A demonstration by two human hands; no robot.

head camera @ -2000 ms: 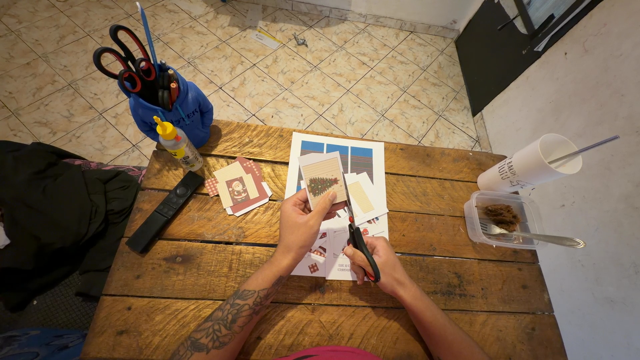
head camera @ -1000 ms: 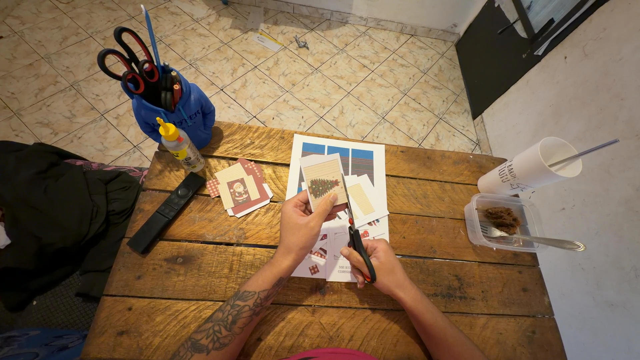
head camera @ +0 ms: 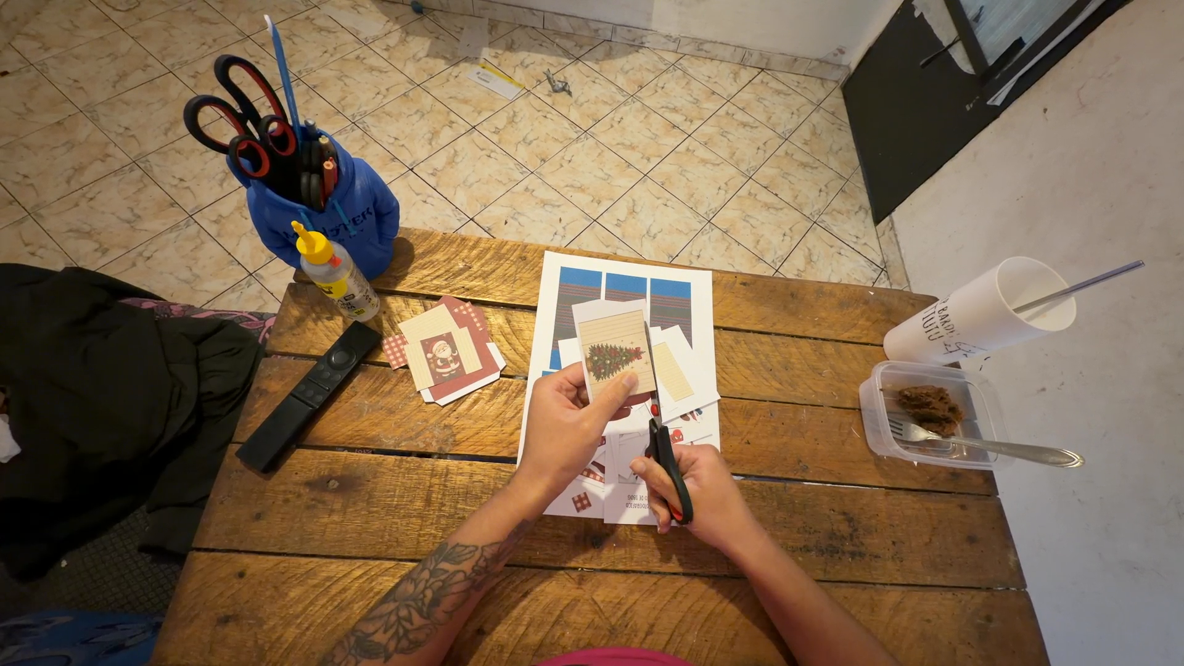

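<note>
My left hand [head camera: 573, 416] pinches a small paper piece [head camera: 610, 347] printed with a Christmas tree. In my right hand [head camera: 698, 490] is a pair of black and red scissors [head camera: 668, 462], its blades along the right edge of that piece. Beneath both hands lie printed sheets [head camera: 626, 279] and a loose paper with a cream rectangle [head camera: 677, 370]. To the left rests a small stack of cut paper pieces [head camera: 481, 365], the top one showing a Santa figure. How far the blades are apart is hard to see.
A blue hoodie-shaped holder [head camera: 365, 217] with scissors and pencils stands at the back left, near a glue bottle [head camera: 344, 282] and a black remote control [head camera: 310, 398]. At the right are a white cup [head camera: 971, 319] with a straw and a plastic container [head camera: 879, 435] with food and a fork [head camera: 1017, 450].
</note>
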